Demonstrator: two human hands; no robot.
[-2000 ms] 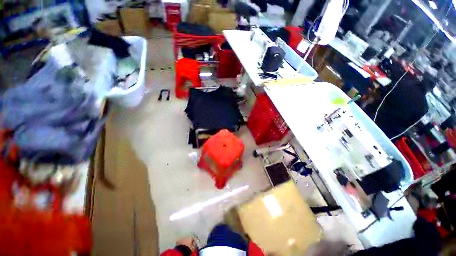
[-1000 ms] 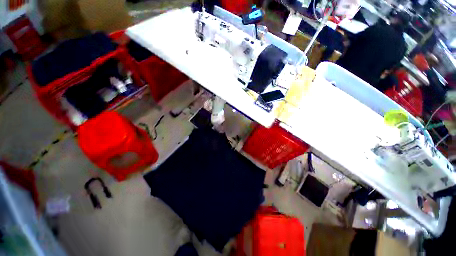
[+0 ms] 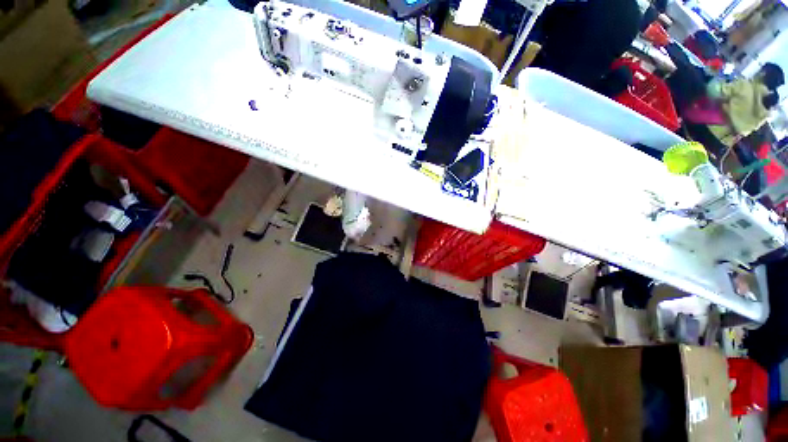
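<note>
Neither of my hands is in the picture. Nearest in front of me, a stack of dark fabric panels (image 3: 380, 354) lies low beside the sewing table; what it rests on is mostly hidden. A white sewing machine (image 3: 346, 69) with a dark motor end stands on the white table (image 3: 207, 95), its needle end at the left. A phone-like dark object (image 3: 469, 166) and a small yellow item, perhaps thread snips (image 3: 429, 172), lie by the motor end.
Red stools stand at left (image 3: 147, 345) and lower right (image 3: 543, 401). A red crate (image 3: 43, 207) holds dark pieces at left; another (image 3: 475, 246) is under the table. An open carton (image 3: 605, 388) stands lower right. A second machine (image 3: 734, 211) and people are farther right.
The view has moved closer to the sewing table. The machine, dark panels and left crate appear larger, and the left stool sits lower in view. No hand shows now.
</note>
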